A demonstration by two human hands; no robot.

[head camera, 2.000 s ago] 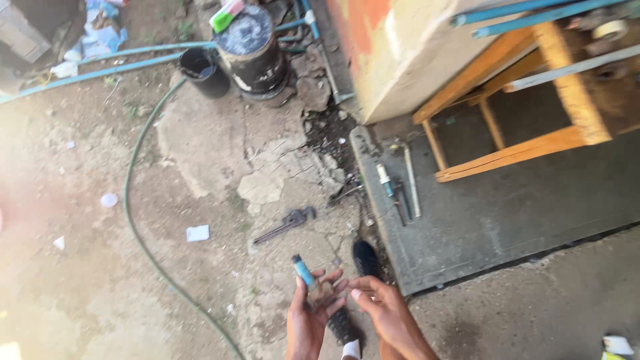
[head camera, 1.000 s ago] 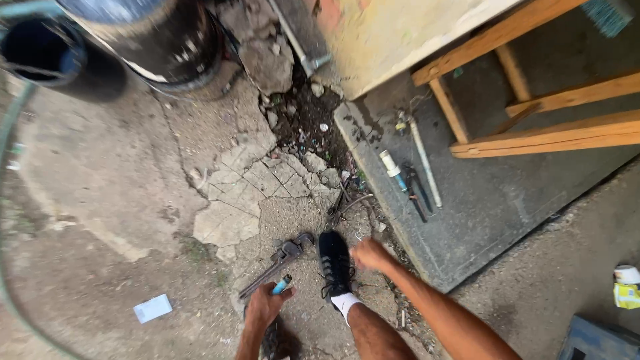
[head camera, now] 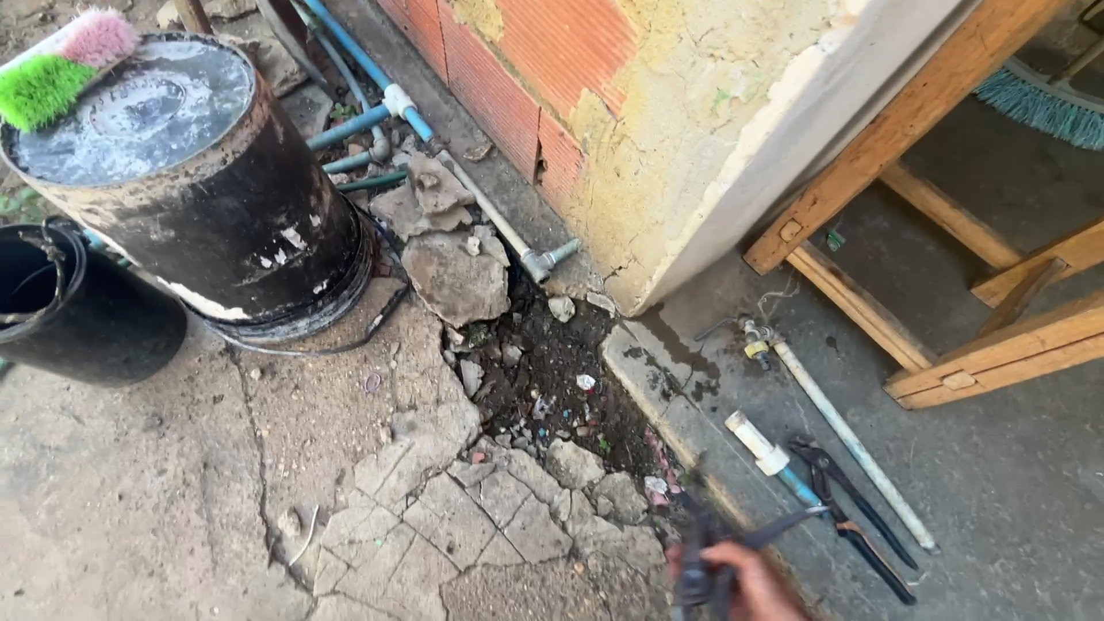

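My right hand, at the lower right, is closed around a dark metal tool with long arms; motion blur hides its exact kind. Just right of it, on the grey concrete step, lie black-handled tongue-and-groove pliers and a short blue pipe with a white plastic coupling. Beyond these lies a longer pale pipe with a tap at its upper end. A grey pipe elbow ends the pipe run along the wall, above a dug-out patch of dark soil. My left hand is out of view.
A large black drum with a brush on top stands at upper left, beside a black bucket. A wooden frame stands on the step. Broken concrete slabs and cracked paving border the soil.
My right hand, with no tool visible in it earlier, now grips the dark tool. My left hand, earlier holding a short blue piece, has left the view. The view has moved closer to the wall corner.
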